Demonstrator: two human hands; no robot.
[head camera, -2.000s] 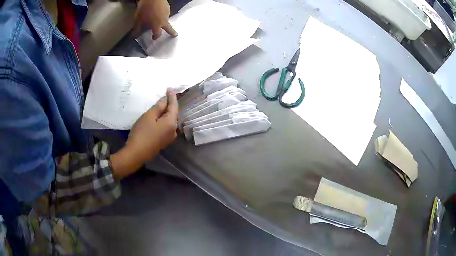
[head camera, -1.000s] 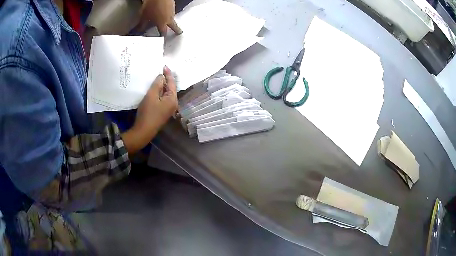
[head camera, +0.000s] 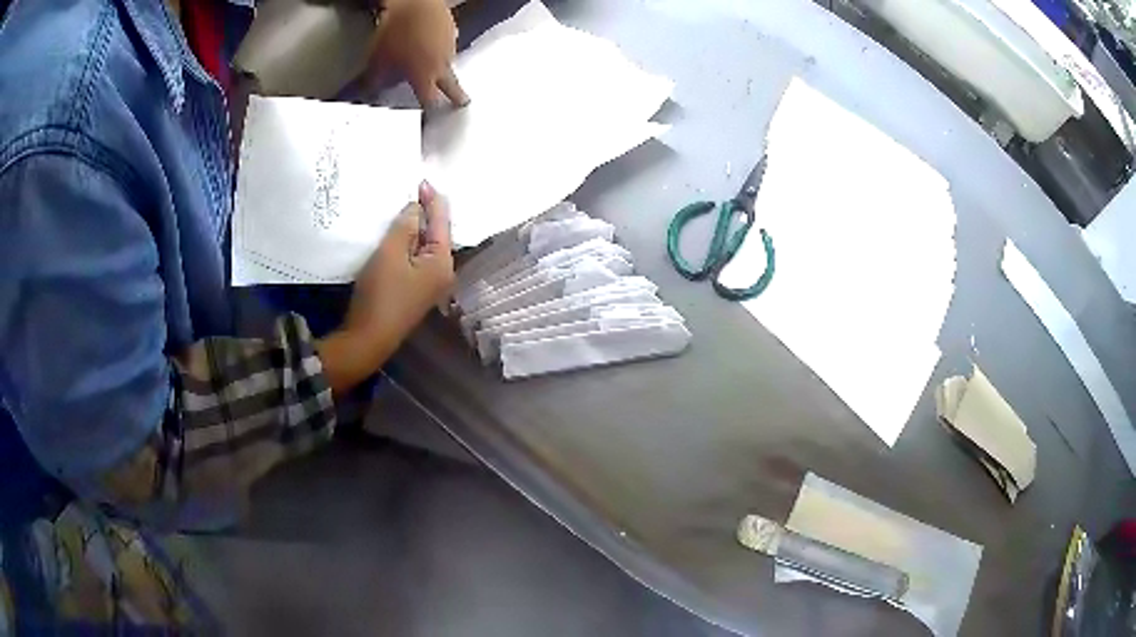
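Neither of my hands is in view. A white sheet with faint writing (head camera: 293, 187) is held by another person's hand at the left. A larger white sheet (head camera: 548, 118) lies beside it under that person's other hand. Small folded white pieces (head camera: 586, 348) lie fanned in a stack on the grey table (head camera: 698, 436). Shears with green loop handles (head camera: 723, 249) lie with their dark blades against another large white sheet (head camera: 860, 249).
A person in a denim jacket (head camera: 100, 249) with plaid cuffs stands at the left. On the table are a flat tool (head camera: 835, 562) on a pale piece, folded beige pieces (head camera: 990, 429) and a long white strip (head camera: 1069, 342). A white bin (head camera: 997, 69) is at the upper right.
The other person's nearer hand has raised and turned the written sheet, separating it from the larger sheet beneath. The view has shifted slightly, and the table items appear a little lower.
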